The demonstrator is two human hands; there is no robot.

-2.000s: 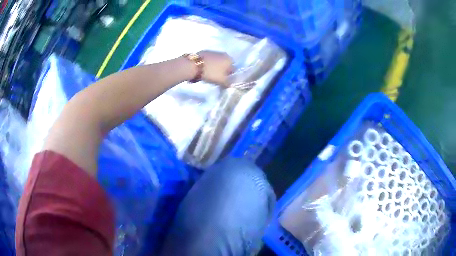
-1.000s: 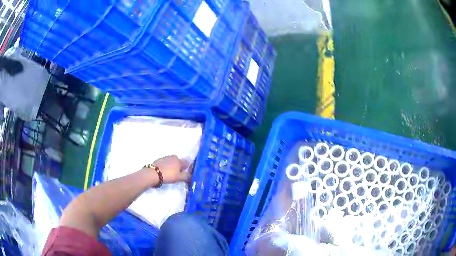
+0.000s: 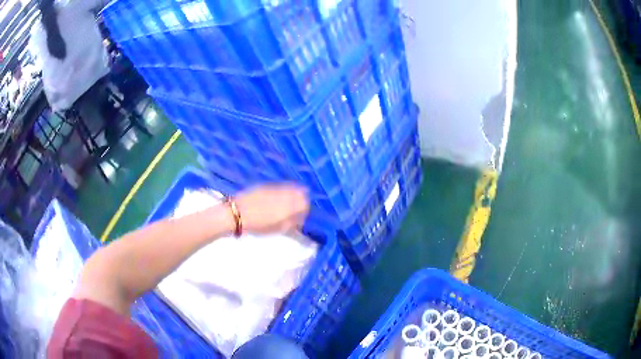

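Observation:
A blue plastic crate stands in front of me with white film or a clear plastic bag over its contents. My left hand is bare, with a bracelet at the wrist. It is over the crate's far part, close to the stack behind. The hand is blurred with its fingers curled, and whether it holds anything is hidden. My right hand is not in view. A second blue crate at the bottom right holds rows of white tubular parts.
A tall stack of blue crates with white labels stands behind the lined crate. A white panel or pillar and a yellow floor line are to its right. More clear film lies at left. A light-clothed person is at far left.
The view has tilted up, showing more of the stack and less of the tubular parts. My left hand has moved from the crate's near right side to its far side. My right hand's trace has left view.

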